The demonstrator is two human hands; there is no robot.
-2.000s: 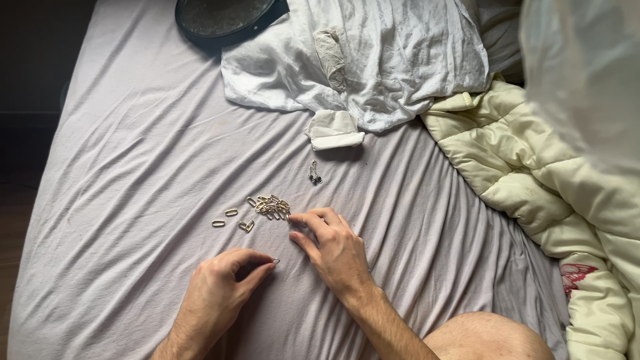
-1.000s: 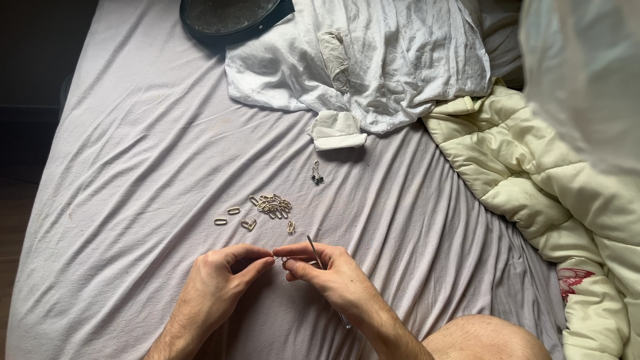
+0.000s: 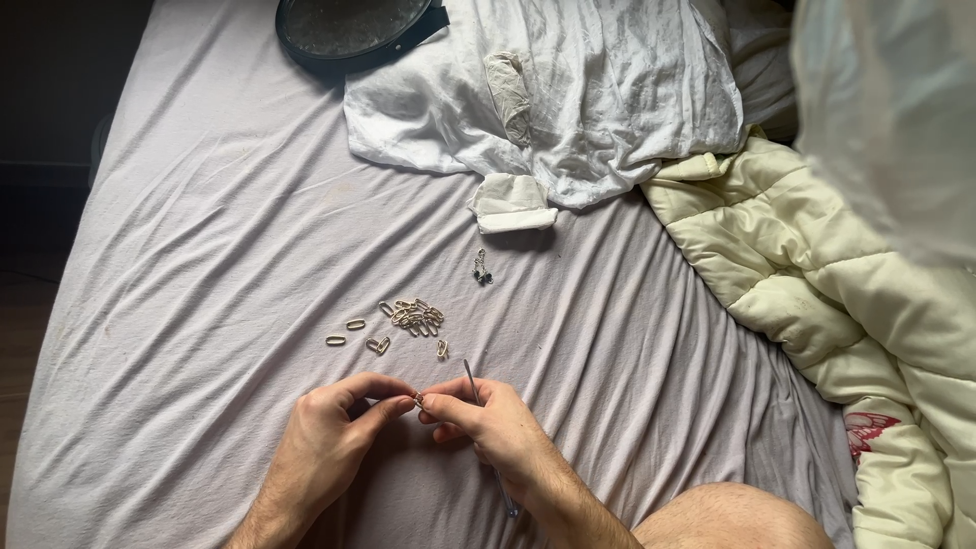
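Observation:
The fingertips of my left hand [image 3: 335, 431] and my right hand [image 3: 488, 427] meet on a small metal link [image 3: 418, 399], mostly hidden between them. A thin metal rod-like tool [image 3: 470, 379] lies across my right hand, held by its fingers, its lower end showing below the palm. Just above the hands, a pile of oval gold-coloured metal links [image 3: 415, 316] rests on the bed sheet. Several more links [image 3: 378, 345] lie loose to its left, and a small linked piece [image 3: 442, 349] is on its lower right. Farther up lies a fine chain with dark beads [image 3: 482, 268].
A folded white cloth pouch or paper [image 3: 517, 204] lies below a crumpled white cloth [image 3: 595, 91]. A dark-rimmed round object [image 3: 354, 27] is at the top. A pale yellow quilt [image 3: 801, 282] covers the right side; a bare knee [image 3: 732, 518] is at the bottom.
My hands were apart two seconds ago, the right by the pile; now their fingertips meet below it. The thin tool, showing one second ago, is still in my right hand.

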